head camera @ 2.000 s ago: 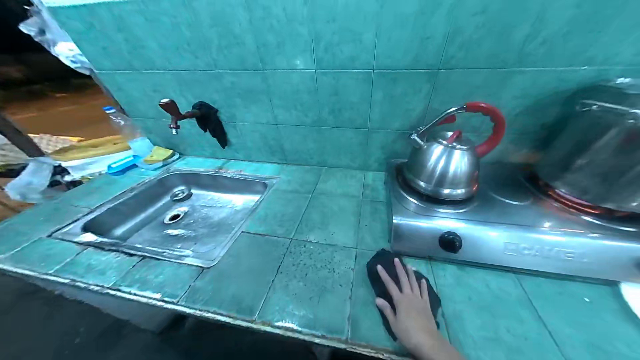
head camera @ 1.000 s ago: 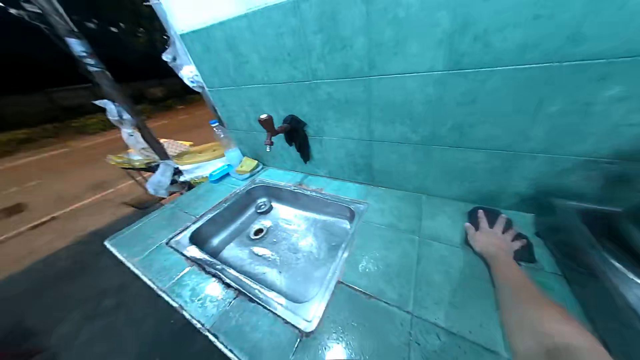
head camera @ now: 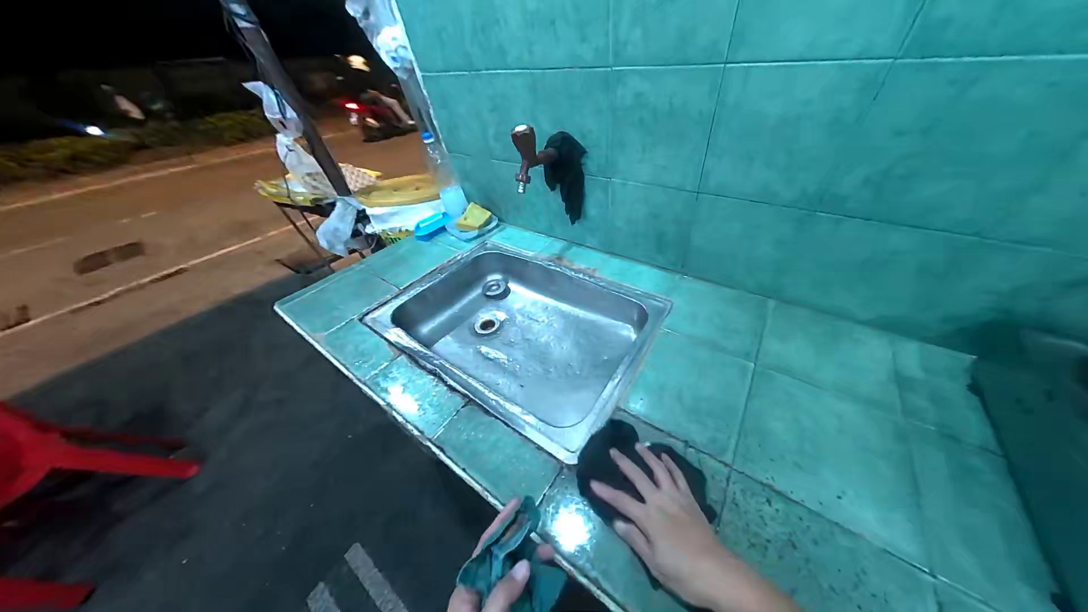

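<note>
My right hand [head camera: 667,518] lies flat with fingers spread on a black cloth [head camera: 608,463], pressing it to the green tiled counter [head camera: 688,374] beside the sink's near right corner. At the counter's front edge, my left hand [head camera: 501,578] grips a bunched dark green cloth [head camera: 510,548]. A stainless steel sink [head camera: 544,357] is set into the counter, with wet patches in its basin and a loose round drain part [head camera: 495,287] near the drain hole. Above it, a tap [head camera: 524,157] with a brown handle comes out of the wall, a black rag [head camera: 565,174] hung on its pipe.
A yellow sponge [head camera: 474,217] in a dish, a blue brush [head camera: 432,225] and a plastic bottle [head camera: 442,174] stand at the far left corner. The tiled wall [head camera: 765,127] rises behind. A red plastic chair [head camera: 76,459] is on the floor at left; a road lies beyond.
My right hand has moved the black cloth from the wall side of the counter to the sink's near right corner. My left hand with the green cloth has come into view. The view has shifted left.
</note>
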